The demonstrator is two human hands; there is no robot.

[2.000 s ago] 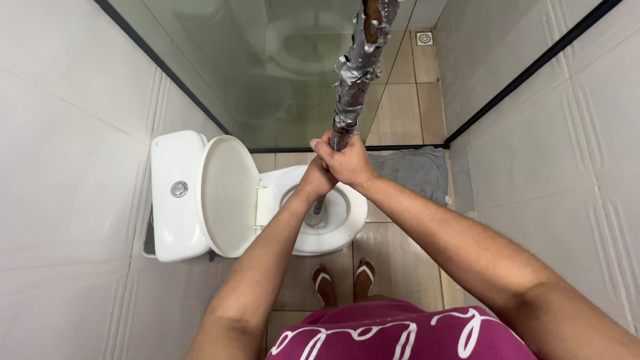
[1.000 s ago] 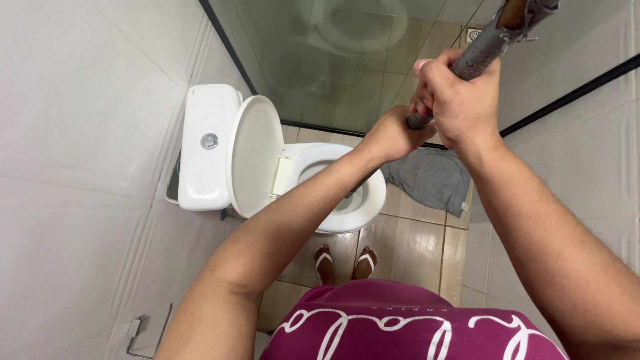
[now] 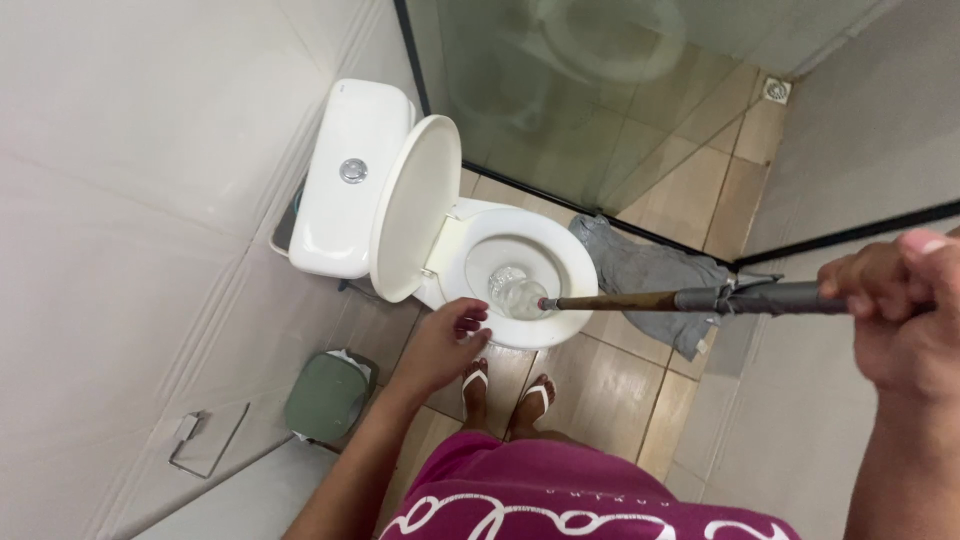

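My right hand [image 3: 904, 300] grips a long pole [image 3: 622, 301] partly wrapped in grey tape, near the right edge of the view. The pole's far end meets a translucent, rounded head [image 3: 523, 298] over the bowl of the white toilet [image 3: 577, 259]; its exact shape is hard to make out. Empty and with fingers loosely curled and apart, my left hand [image 3: 446, 341] is over the near left side of the toilet seat. Whether it touches the seat I cannot tell. The toilet lid [image 3: 418, 210] stands raised against the tank [image 3: 349, 180].
A green bin [image 3: 328, 396] with a liner stands at the lower left, near a metal wall holder [image 3: 210, 442]. Beyond the toilet is a glass shower panel [image 3: 525, 97]. A grey cloth [image 3: 652, 277] lies on the tiled floor. My feet in white flip-flops are close to the toilet.
My left hand has let go of the pole and moved down toward the toilet. My right hand, still holding the pole, has moved right, and the pole's lower end now shows.
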